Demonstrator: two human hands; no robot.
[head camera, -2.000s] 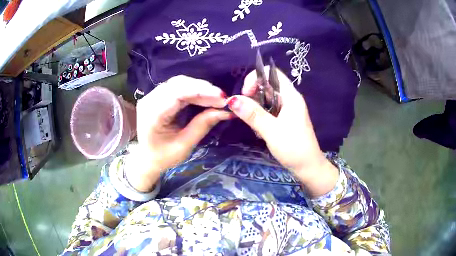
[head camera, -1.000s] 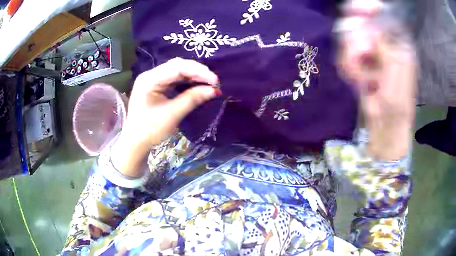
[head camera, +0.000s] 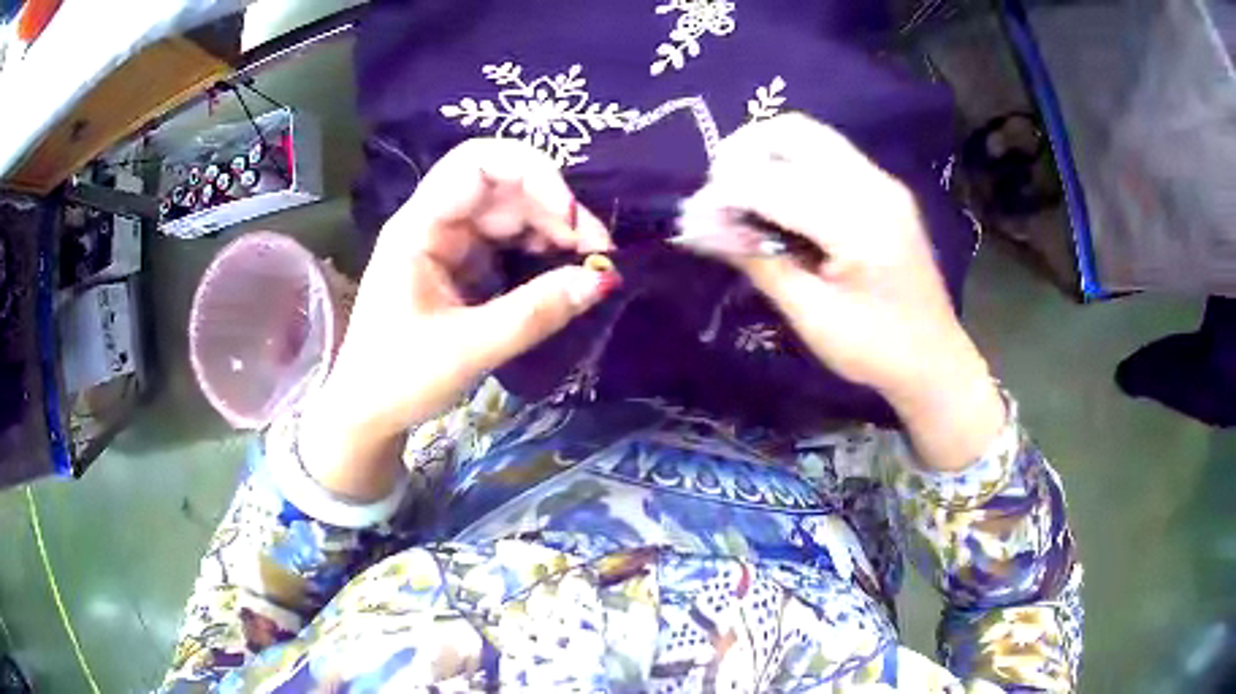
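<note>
Dark purple embroidered cloth (head camera: 475, 41) lies over the lap, with white flowers and leaves on it. My left hand (head camera: 468, 278) is at its middle left, thumb and forefinger pinched on a tiny gold-orange thing (head camera: 596, 263), perhaps a bead or button; the cloth hangs just below these fingertips. My right hand (head camera: 840, 251) is to the right, its fingertips blurred and curled, a short gap from the left ones. A small metal glint (head camera: 771, 248) shows in my right palm, probably the scissors; their blades are mostly hidden. No needle or thread can be made out.
A translucent pink bin (head camera: 264, 330) stands on the green floor at left. Behind it is a pale box of spools (head camera: 233, 176). Dark, blue-edged furniture (head camera: 1084, 149) stands at right. A dark shape (head camera: 1186, 363) lies on the floor at far right.
My right hand was pinching beside the left, scissor blades pointing up, then swung far right in a blur. It is now back near the left hand. The gold-orange thing now shows at my left fingertips.
</note>
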